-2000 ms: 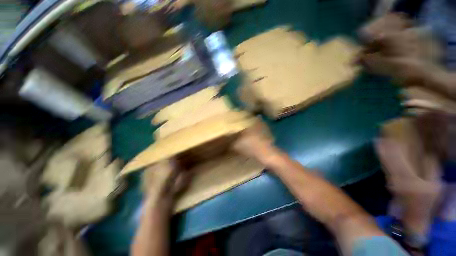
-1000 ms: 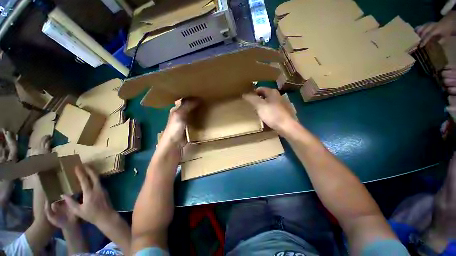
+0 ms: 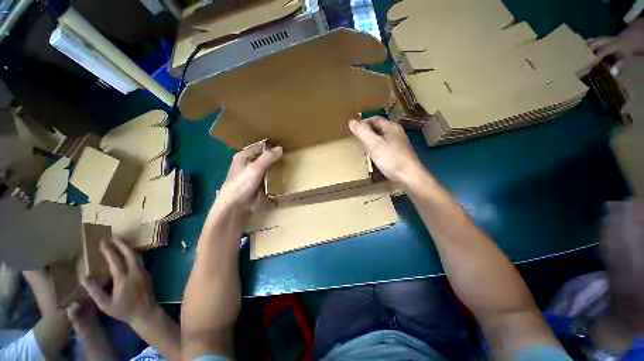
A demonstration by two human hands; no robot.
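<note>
A part-folded mailer box (image 3: 321,168) lies in front of me as a shallow open tray. Its large lid panel (image 3: 289,92) stands up at the back, with a dust flap at each side. My left hand (image 3: 247,173) grips the tray's left side wall, thumb inside. My right hand (image 3: 385,144) grips the right side wall, thumb and fingers at its back corner. A flat box blank (image 3: 325,224) lies under the tray, its near edge showing. The outer sides of both end walls are partly hidden by my hands.
A thick blank stack (image 3: 487,77) lies at right. Another blank stack (image 3: 152,190) with a folded box on it lies at left. A grey machine (image 3: 247,53) stands behind the lid. Coworkers' hands show at both sides.
The view is sharp after the early blur. The lid stands higher and more upright than a second ago. Both hands stay at the tray's ends; the left thumb has moved onto the wall's top.
</note>
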